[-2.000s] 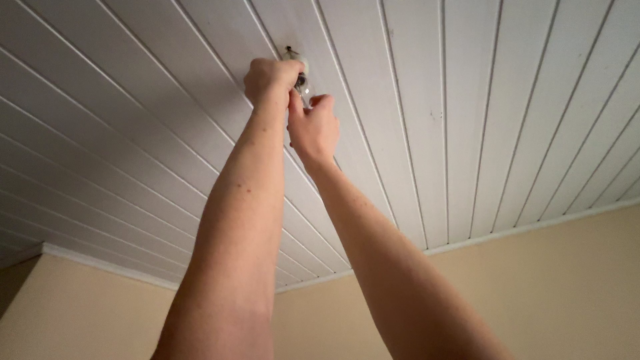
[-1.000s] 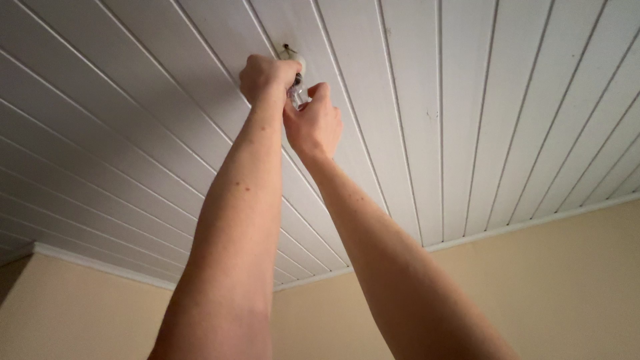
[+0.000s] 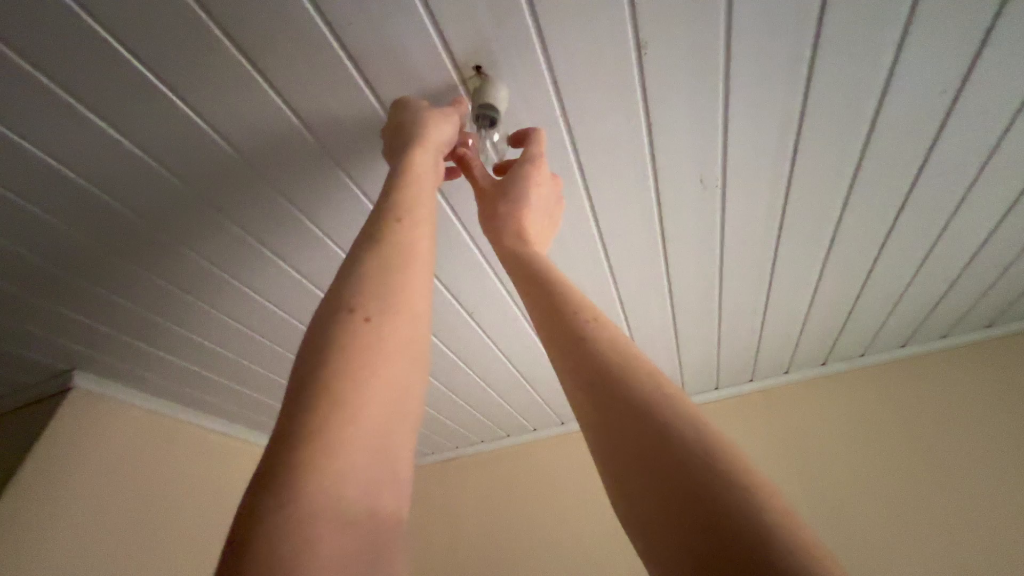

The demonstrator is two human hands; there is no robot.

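Observation:
A white lamp socket (image 3: 490, 96) hangs from short wires at a small hole in the ceiling. Below its dark lower end is a clear glass light bulb (image 3: 490, 146), partly hidden by fingers. My right hand (image 3: 522, 188) is around the lower part of the bulb, thumb on its left and fingers curled on its right. Just left of the socket is my left hand (image 3: 424, 136), its fingers apart and nothing seen in them; its fingertips are near my right thumb.
The ceiling of white boards (image 3: 680, 160) with narrow grooves spans most of the view. White trim (image 3: 768, 382) runs where it meets the beige wall (image 3: 896, 456). A wall corner stands at the lower left.
My left hand has let go of the socket and moved a little to the left and down, so the socket now shows. My right hand stays at the bulb.

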